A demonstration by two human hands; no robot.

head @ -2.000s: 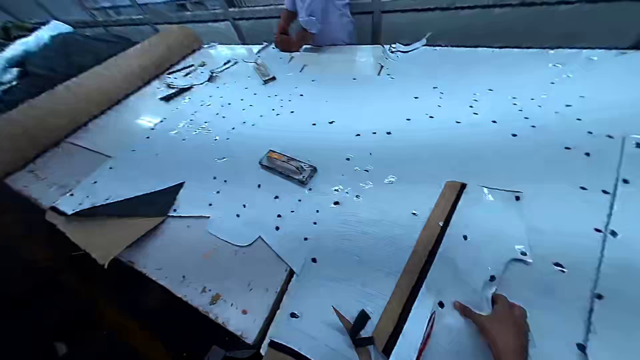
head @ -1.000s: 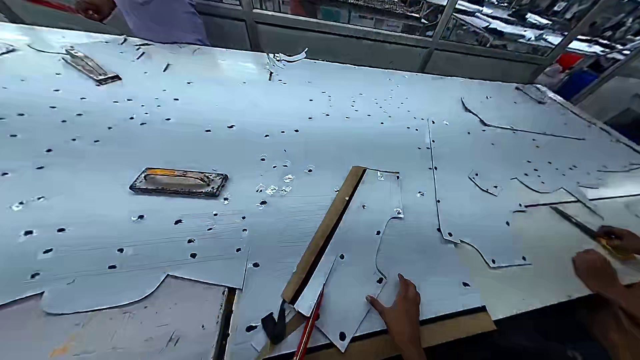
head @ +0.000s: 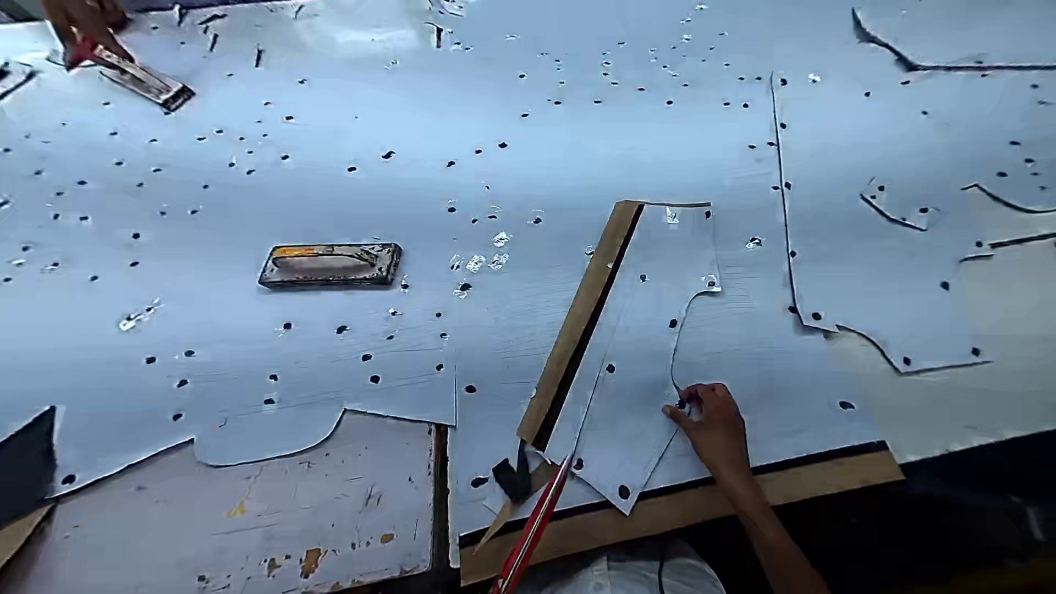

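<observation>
My right hand (head: 716, 429) comes in from the lower right. Its thumb and index finger pinch the edge of a cut, white-faced sheet piece (head: 631, 355) beside a black mark, where the curved edge ends. A long red tool, perhaps shears (head: 536, 524), rises from the bottom edge, its tip against the lower left edge of this piece. My left hand is out of view, and what holds the red tool is hidden. A brown strip with a dark edge (head: 582, 322) lies along the piece's left side. Dark scraps (head: 513, 480) lie near the red tool's tip.
A rectangular block with a handle (head: 330, 266) rests on the large marked white sheet (head: 396, 190). Another person's hand (head: 87, 33) is at a second block (head: 144, 78), upper left. Cut lines run across the sheet at right. Worn tabletop (head: 313, 503) shows at lower left.
My right hand's fingers, spread on the piece a second ago, now pinch its edge. The other person's hand has come to the upper left block. The view has shifted markedly.
</observation>
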